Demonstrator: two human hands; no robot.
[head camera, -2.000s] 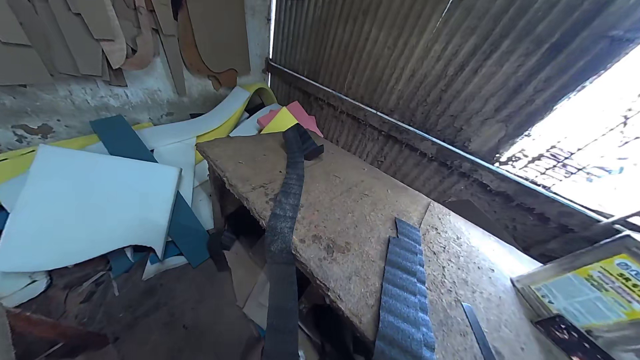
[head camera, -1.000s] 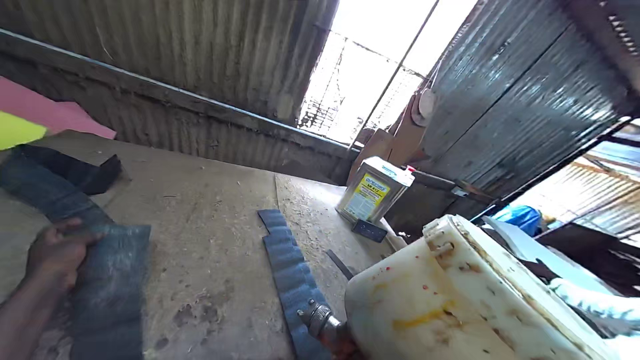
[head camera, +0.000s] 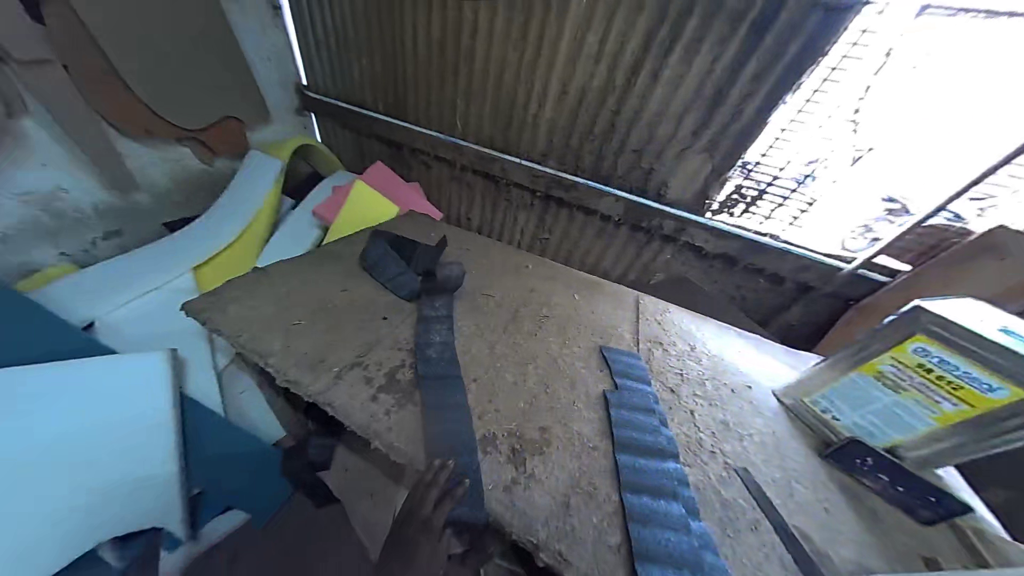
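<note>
My left hand (head camera: 424, 512), at the bottom centre, rests its spread fingers on the near part of a long dark flexible strip (head camera: 444, 376). The strip runs away over the worn board, and its far end (head camera: 392, 268) is looped and curled. To the right lies a wavy, bluish-black strip (head camera: 652, 460) with a stepped edge, apart from the hand. A narrow dark strip (head camera: 776, 520) is further right. My right hand cannot be made out; the area beside the left hand at the lower edge is dark and blurred.
The worn tabletop (head camera: 544, 344) has a ragged left edge. White foam sheets (head camera: 88, 448), a blue sheet (head camera: 232, 456) and yellow and pink pieces (head camera: 392, 192) lie to the left. A metal can (head camera: 920, 384) and a dark phone-like object (head camera: 896, 480) are at right, near a corrugated wall (head camera: 512, 96).
The view has swung left from one second ago. My right hand, then at a metal object beside a white bucket, is out of sight. My left hand was on the dark strip then too.
</note>
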